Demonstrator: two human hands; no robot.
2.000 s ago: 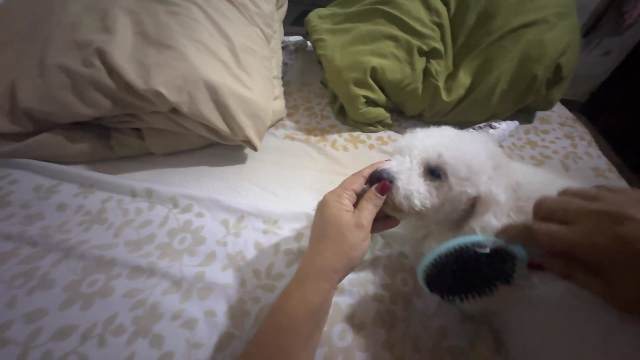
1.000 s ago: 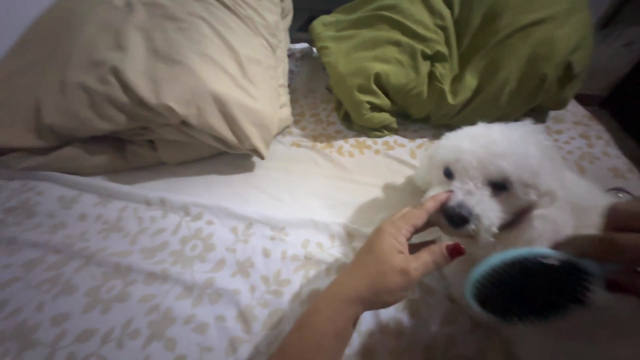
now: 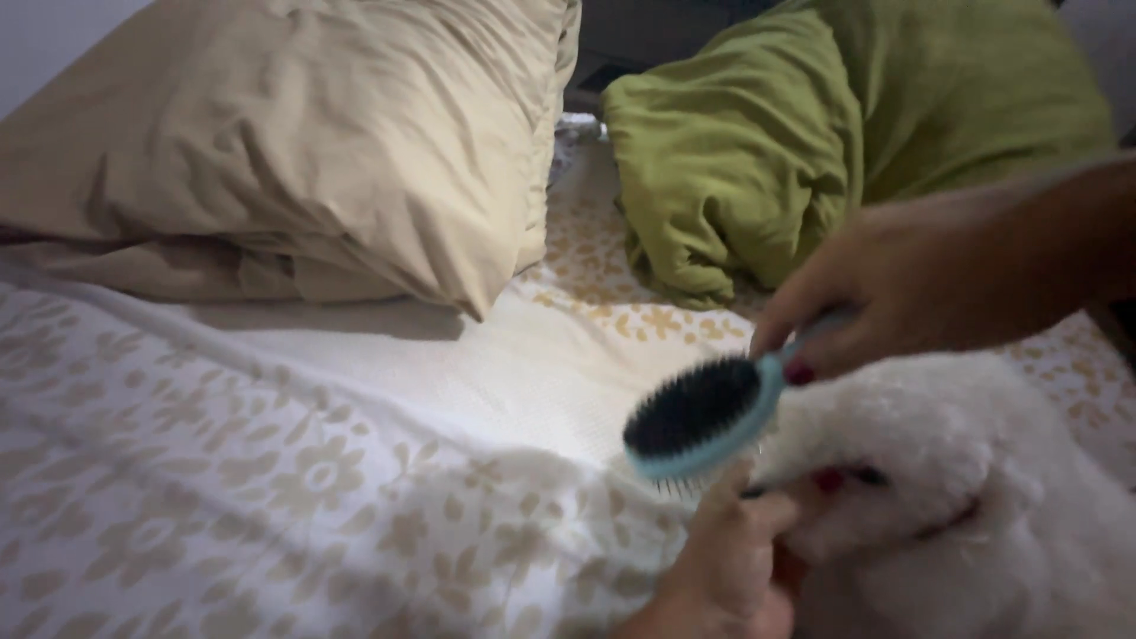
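Observation:
A fluffy white dog is at the lower right on the bed, its face turned toward the left. My left hand holds the dog's muzzle, with a red-nailed finger laid along it below the eye. In my right hand is the handle of a light blue hairbrush. The brush has an oval head with black bristles on the upper face and thin pins showing beneath. It hangs just above my left hand, beside the dog's muzzle; whether it touches the fur I cannot tell.
A beige pillow lies at the upper left of the bed, and a crumpled green cloth or pillow at the upper right. Under them spreads a white bedsheet with a tan floral print.
My right hand has lifted the brush from beside the dog's body to above its muzzle. My left hand has gone from a finger touching the muzzle to a hold around it. The dog's head has turned.

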